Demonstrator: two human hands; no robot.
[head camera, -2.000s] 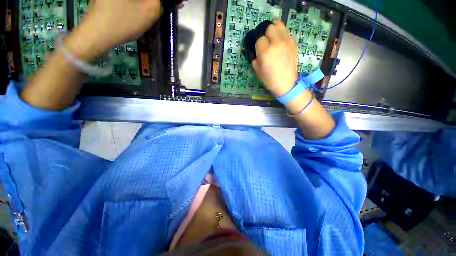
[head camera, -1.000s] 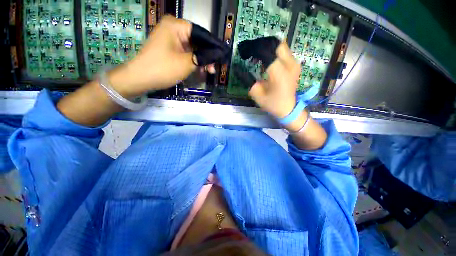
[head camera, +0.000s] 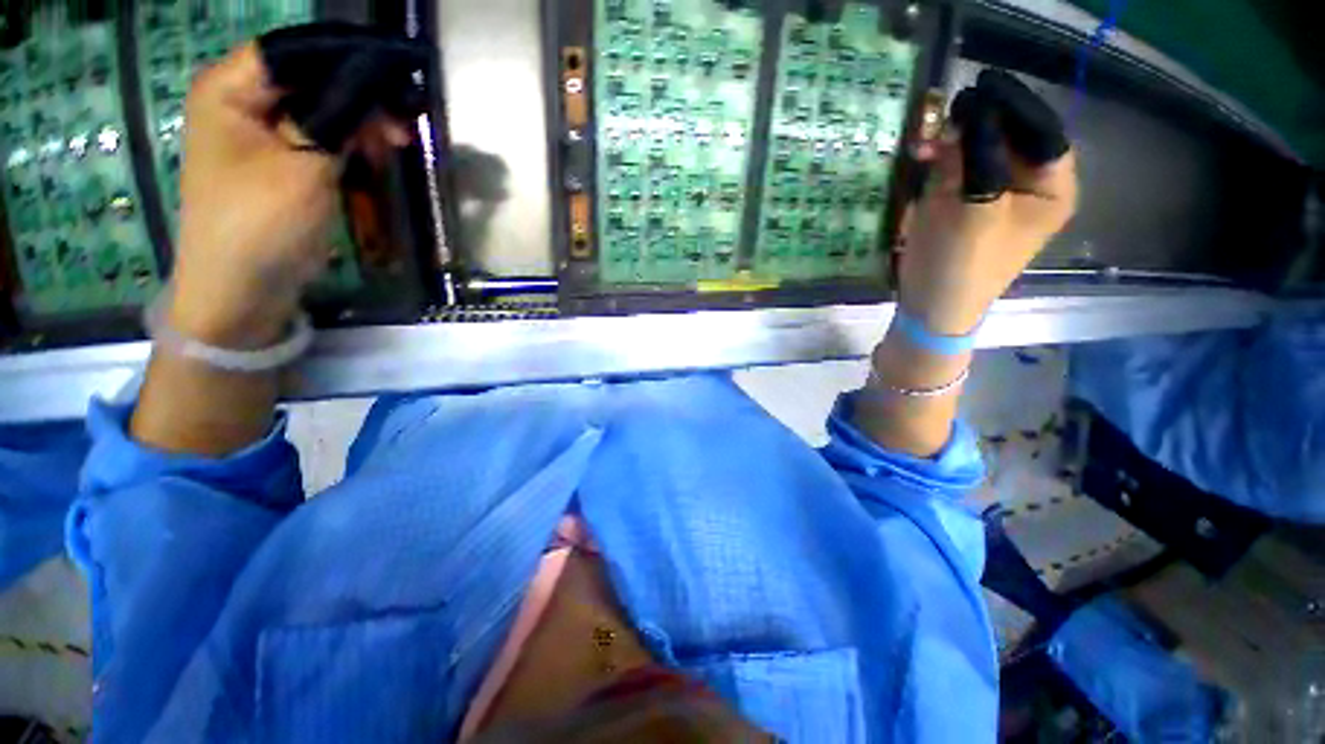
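Two black carrier frames lie side by side. The right carrier (head camera: 759, 175) holds two pale green circuit board panels, one on the left (head camera: 673, 146) and one on the right (head camera: 831, 138). The left carrier (head camera: 146, 131) holds similar panels (head camera: 61, 160), partly covered by my left hand (head camera: 276, 175). Its black-covered fingers are bent over that carrier's right edge. My right hand (head camera: 995, 182), with black-covered fingers curled and a blue wrist strap, is at the right carrier's right edge. Whether either hand grips a frame or a small part is unclear.
A silver rail (head camera: 581, 346) runs along the near edge. A shiny metal plate (head camera: 494, 131) shows between the carriers, beside a toothed chain. A dark grey surface (head camera: 1148, 189) lies right of my right hand. A green mat (head camera: 1221, 58) is at upper right. Blue-sleeved persons sit at both sides.
My hands, close together over the gap between carriers a second ago, have moved apart, left hand leftward and right hand rightward, off the right carrier's boards. The view has also shifted.
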